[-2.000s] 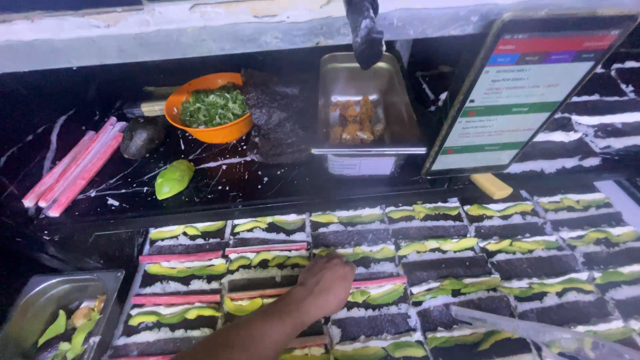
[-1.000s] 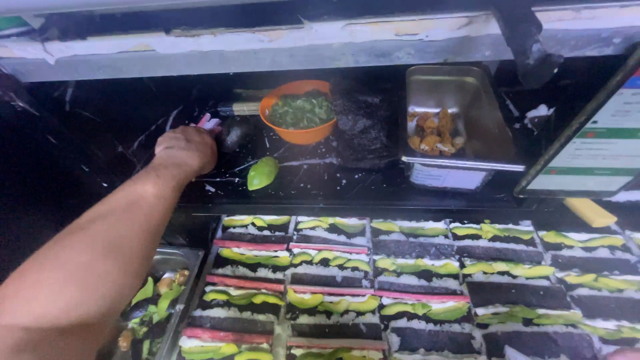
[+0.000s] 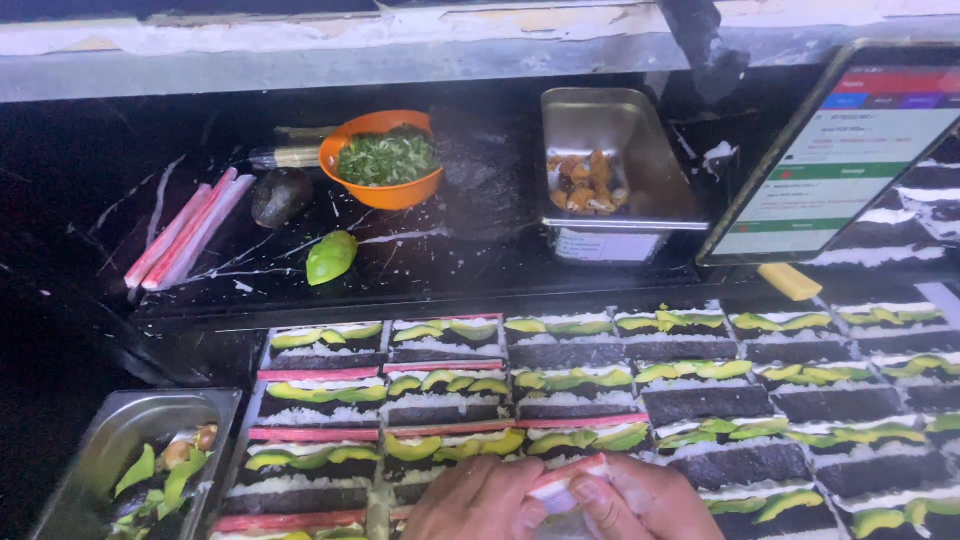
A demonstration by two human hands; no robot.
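Note:
Both hands meet at the bottom centre, above rows of nori sheets with rice, white spread and avocado slices. My left hand [image 3: 476, 499] and my right hand [image 3: 637, 499] hold a crab stick [image 3: 566, 480] between their fingers. Beneath them, the avocado slices [image 3: 487, 444] lie along a nori sheet [image 3: 724, 465]. Red-and-white crab strips [image 3: 315, 435] lie along several of the sheets on the left. More crab sticks [image 3: 187, 232] rest on the black marbled counter, beside a whole dark avocado [image 3: 281, 196]. The fingers hide part of the held stick.
An orange bowl [image 3: 390, 196] of chopped greens, a green fruit piece [image 3: 331, 257] and a metal pan [image 3: 637, 172] with browned pieces stand on the shelf. A tablet [image 3: 832, 165] leans at right, near a yellow block [image 3: 790, 281]. Another metal pan [image 3: 225, 420] holds avocado scraps at lower left.
My left hand has moved from the crab sticks on the shelf down to the bottom centre, where both hands now hold a stick. The view has shifted.

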